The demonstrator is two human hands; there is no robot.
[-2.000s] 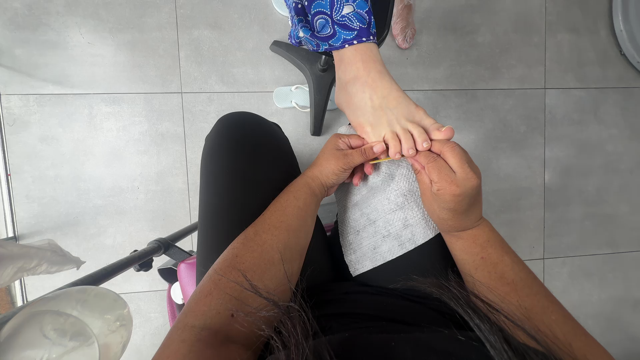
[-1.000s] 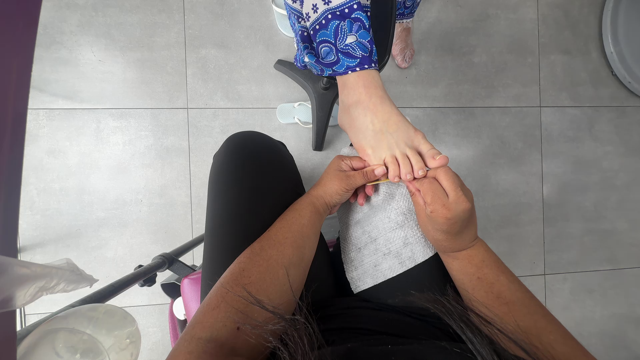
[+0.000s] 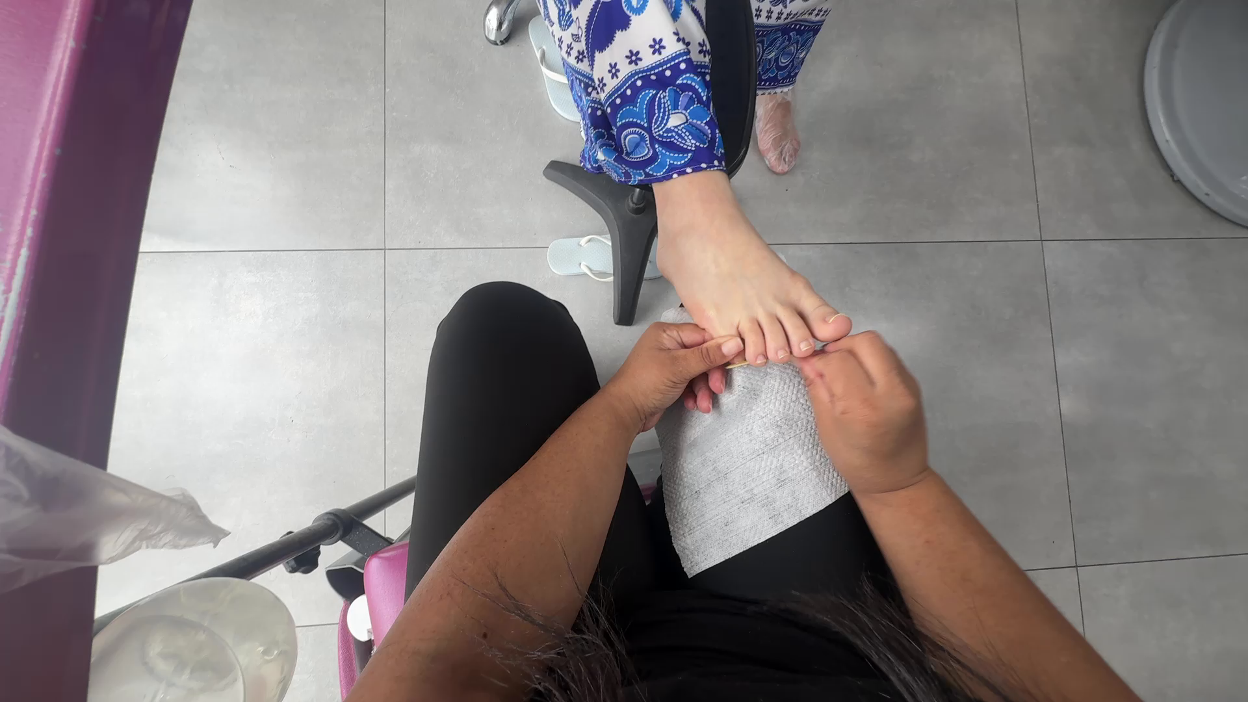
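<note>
Another person's bare foot [image 3: 726, 258] rests with its toes over a white textured cloth [image 3: 746, 458] on my black-clad thigh. My left hand [image 3: 673, 366] pinches the little-toe side with thumb and fingers. A thin yellowish stick or strip [image 3: 738, 365] shows beside its fingertips, under the small toes; which hand holds it is unclear. Against the big toe and the toe next to it is my right hand [image 3: 863, 405], its fingers curled and slightly blurred. Whatever lies between those fingers is hidden.
A black chair base [image 3: 624, 229] and pale blue flip-flops [image 3: 575, 256] are beyond my knee. The person's other foot [image 3: 777, 134] wears clear plastic. At left are a purple surface [image 3: 58, 244], a plastic bag [image 3: 88, 517], a black bar [image 3: 263, 551] and a translucent bowl [image 3: 195, 643]. A grey round base [image 3: 1204, 107] is at right.
Both hands stay at the toes, with little plain movement. The view has shifted, bringing the purple surface at left further into sight.
</note>
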